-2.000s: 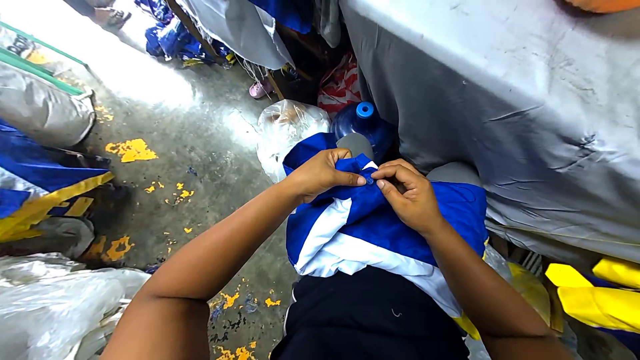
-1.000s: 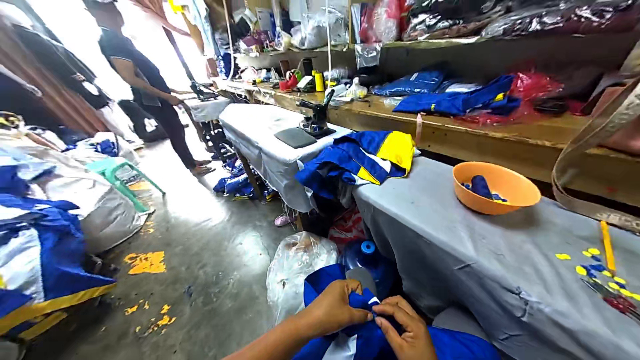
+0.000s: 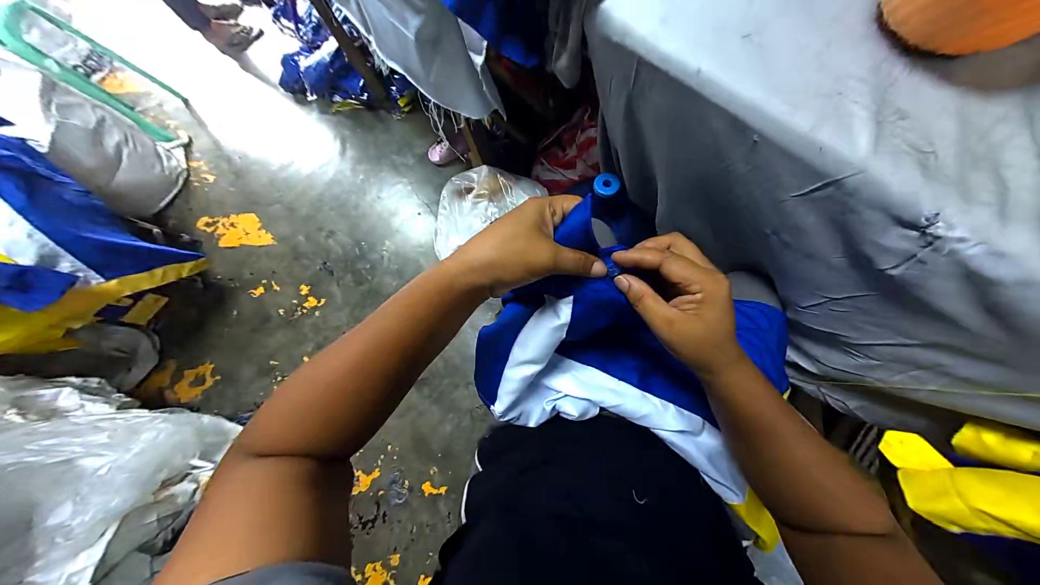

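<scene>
A blue and white fabric garment point(image 3: 642, 349) with a yellow edge lies across my lap. My left hand point(image 3: 540, 248) pinches its blue cloth, with the thumb pressed near a small folded blue part point(image 3: 611, 264). On the other side of that fold, my right hand point(image 3: 678, 296) grips it between thumb and forefinger. The fingertips of both hands nearly meet there. What exactly lies inside the fold is too small to tell.
A blue-capped container point(image 3: 606, 185) and a clear plastic bag point(image 3: 483, 203) stand just beyond my hands. A grey-covered table point(image 3: 812, 162) bearing an orange bowl point(image 3: 959, 24) rises at right. Bagged fabric point(image 3: 89, 219) lies at left; a person's foot point(image 3: 231, 34) shows at upper left.
The view tipped up toward the table and back down. Both hands stay close together at the blue cloth; a white patch seen between the fingertips earlier no longer shows there.
</scene>
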